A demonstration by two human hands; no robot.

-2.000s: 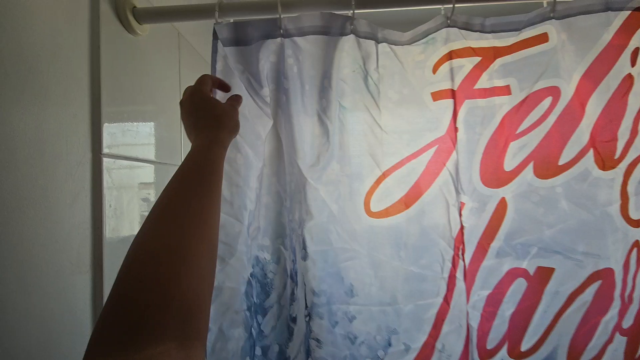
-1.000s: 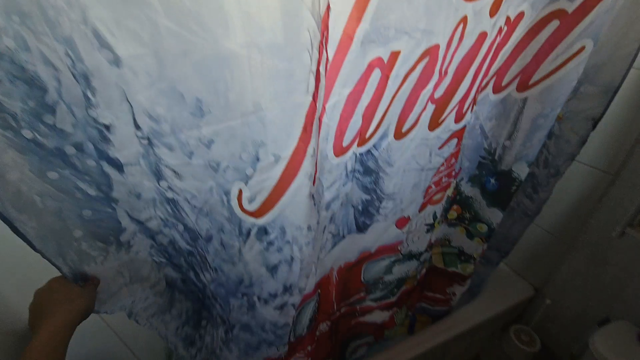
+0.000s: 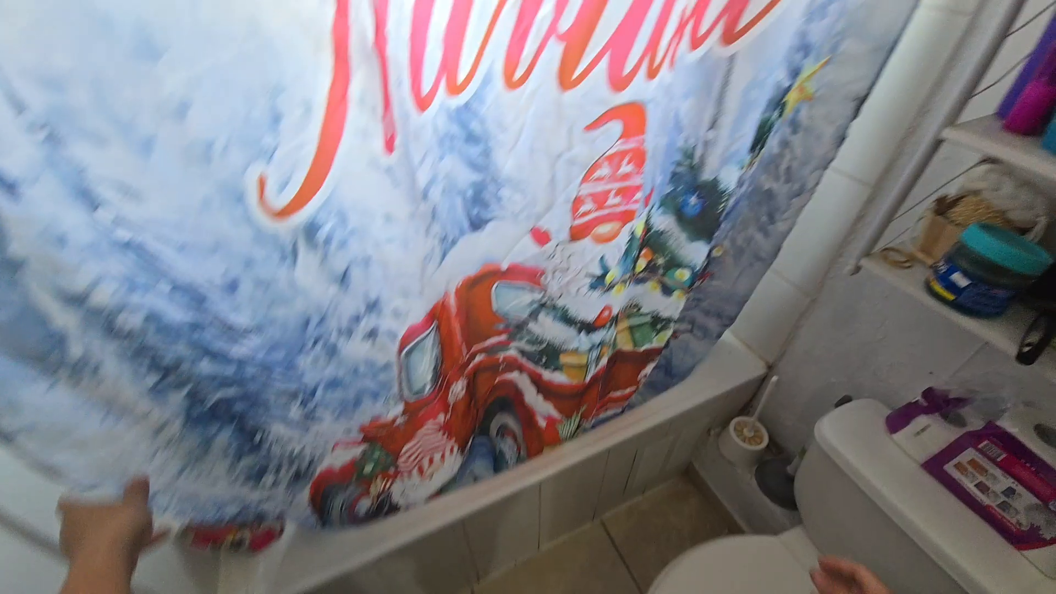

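A shower curtain (image 3: 272, 330) printed with a snowy scene, red lettering and a red truck hangs across the head view, its lower part at the bathtub rim (image 3: 528, 487). At the lower left, my left hand (image 3: 107, 520) is at the curtain's bottom left edge, blurred; whether its fingers grip the cloth is hard to tell. My right hand (image 3: 841, 575) shows only in part at the bottom edge, in front of the toilet, with nothing seen in it.
On the right stands a white toilet (image 3: 726, 569), a purple plastic package (image 3: 982, 478) on its tank. A toilet brush in a holder (image 3: 744, 437) is beside the tub. Above, a shelf (image 3: 949, 305) carries a jar with a teal lid (image 3: 990, 264).
My left hand has gone from near the curtain's top left, below the rod, down to its lower left edge. The view has tilted down. My right hand has come into view.
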